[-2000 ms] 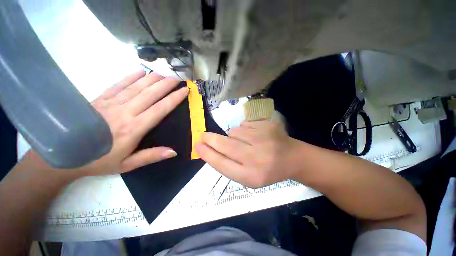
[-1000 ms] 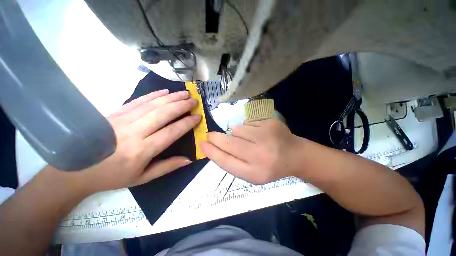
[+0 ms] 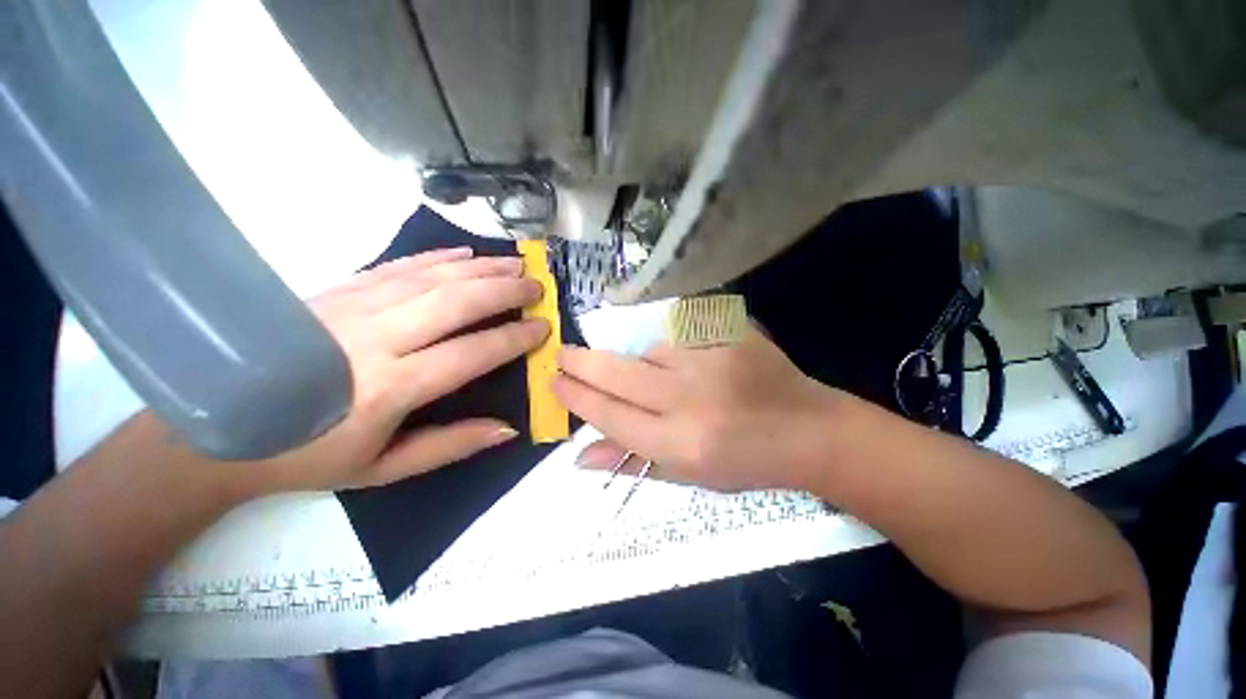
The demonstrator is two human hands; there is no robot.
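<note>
A black fabric panel (image 3: 424, 511) lies under the sewing machine head, its pointed corner towards the table's near edge. A yellow strip (image 3: 548, 393) lies lengthwise on it, its far end at the presser foot area (image 3: 530, 205). My left hand (image 3: 410, 348) lies flat on the panel, fingers spread, fingertips on the strip's left edge. My right hand (image 3: 711, 410) has its fingertips at the strip's right edge. Thin tweezer prongs (image 3: 630, 481) stick out below its curled fingers; the rest of the tweezers is hidden in the hand.
The off-white machine head (image 3: 875, 96) hangs overhead. A grey arm (image 3: 178, 260) crosses the upper left. A cream ribbed knob (image 3: 709, 320) is beside my right hand. Black scissors (image 3: 973, 378) and a slim dark tool (image 3: 1086, 388) lie right. Dark fabric (image 3: 847, 280) lies behind my right hand.
Since the earliest frame, my left hand has slid nearer on the panel and its fingers have come onto the strip's edge. The tweezer prongs have shifted slightly right. The whole view has tilted slightly.
</note>
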